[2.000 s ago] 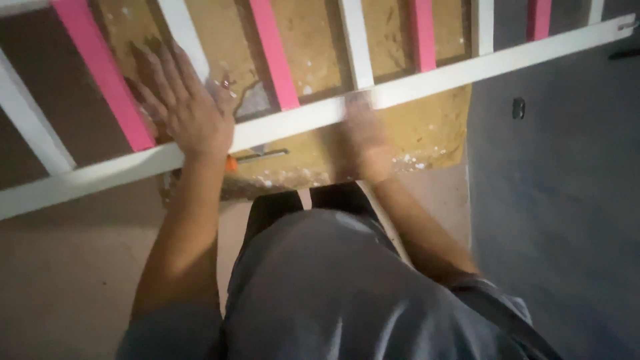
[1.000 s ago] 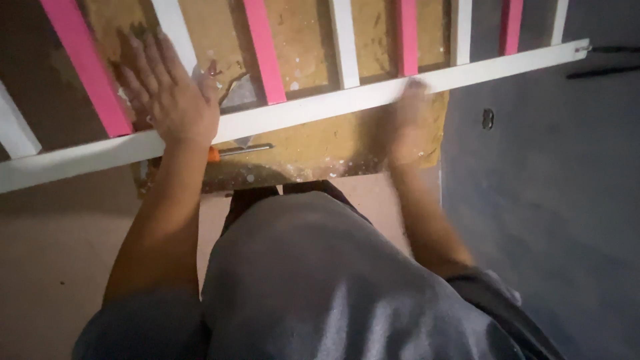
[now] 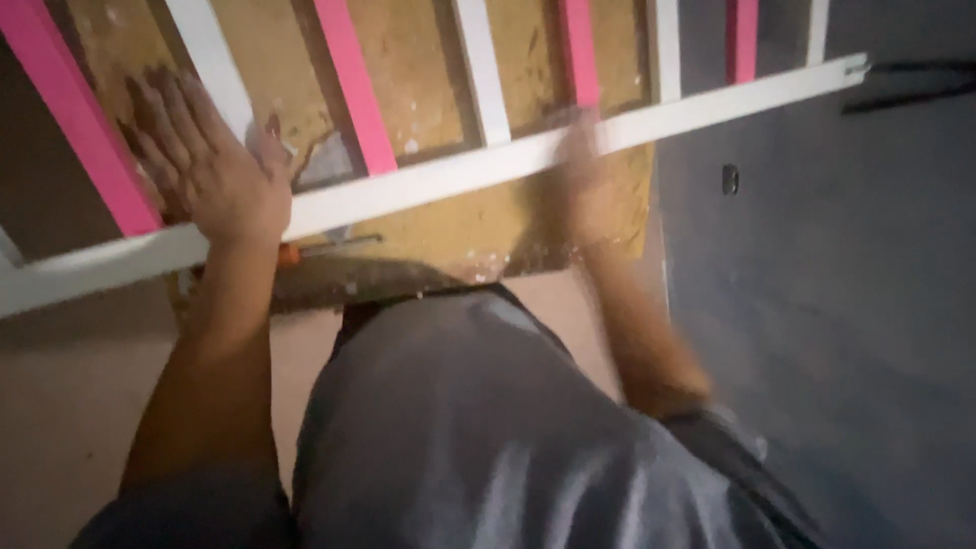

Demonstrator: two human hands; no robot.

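A white rail [image 3: 450, 175] runs slantwise across the view, joined to several slats, pink [image 3: 354, 84] and white [image 3: 482, 72] by turns. My left hand [image 3: 221, 168] lies with fingers spread over the rail, beside a white slat, with the heel of the palm on the rail. Blurred by motion, my right hand [image 3: 587, 179] is at the rail near the foot of a pink slat; whether it holds anything cannot be told. A screwdriver with an orange handle [image 3: 288, 255] lies just below the rail, right of my left wrist.
Under the slats is a worn, paint-spotted yellowish board [image 3: 610, 221]. A small dark metal-looking piece [image 3: 730, 180] lies on the grey surface at the right. Dark straps or cords [image 3: 907, 95] are by the rail's right end.
My right hand has moved right along the rail, from near a white slat to the pink slat beyond it. My left hand stays at the same white slat.
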